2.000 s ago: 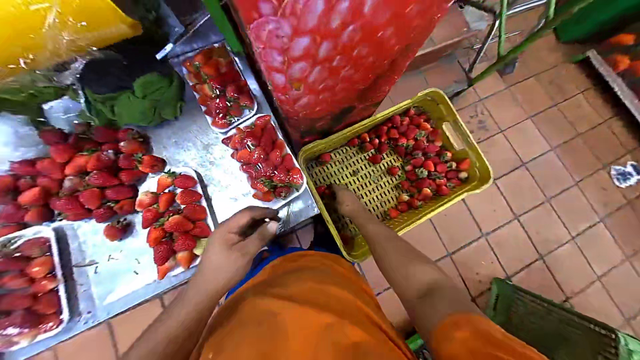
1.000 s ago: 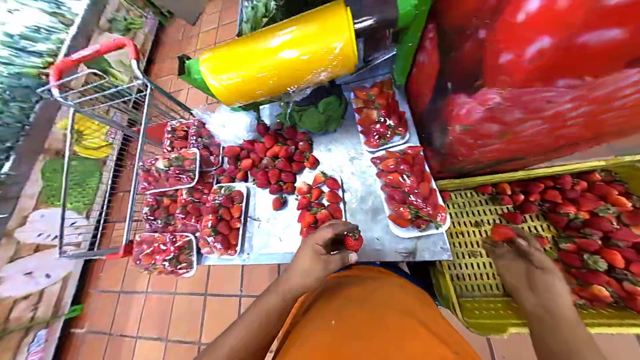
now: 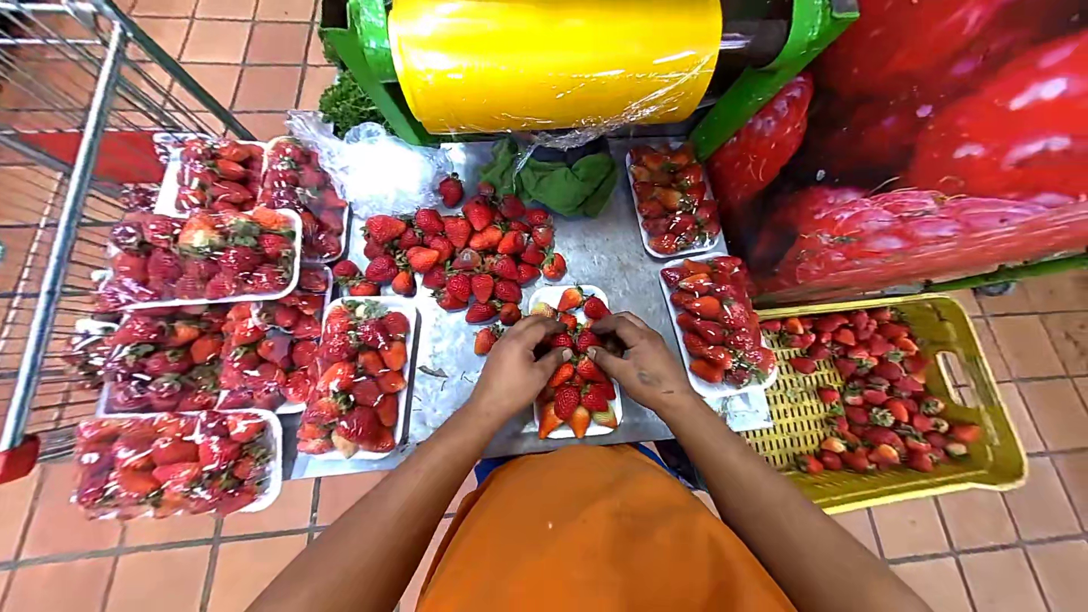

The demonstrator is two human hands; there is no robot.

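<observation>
A white foam tray (image 3: 548, 297) filled with strawberries lies on the metal table in front of me. My left hand (image 3: 520, 361) is at its left edge, fingers curled over strawberries near the middle. From the right side my right hand (image 3: 637, 357) touches the strawberries (image 3: 586, 340) in the same tray. The fingertips of both hands are partly hidden, so a firm grip cannot be told. Behind the tray, a loose pile of strawberries (image 3: 480, 255) is heaped. Two film-wrapped strawberry trays (image 3: 714, 319) (image 3: 674, 200) stand to the right.
Several wrapped strawberry trays (image 3: 204, 255) are stacked at left beside a wire shopping cart (image 3: 64, 229). A yellow film roll (image 3: 552, 64) sits in a green frame behind a green cloth (image 3: 565, 178). At right, a yellow plastic crate (image 3: 977, 408) holds loose strawberries on the tiled floor.
My right hand has left the yellow crate and come to the strawberry tray. My left hand, which held a strawberry by the tray, is now over its left side. The view has shifted.
</observation>
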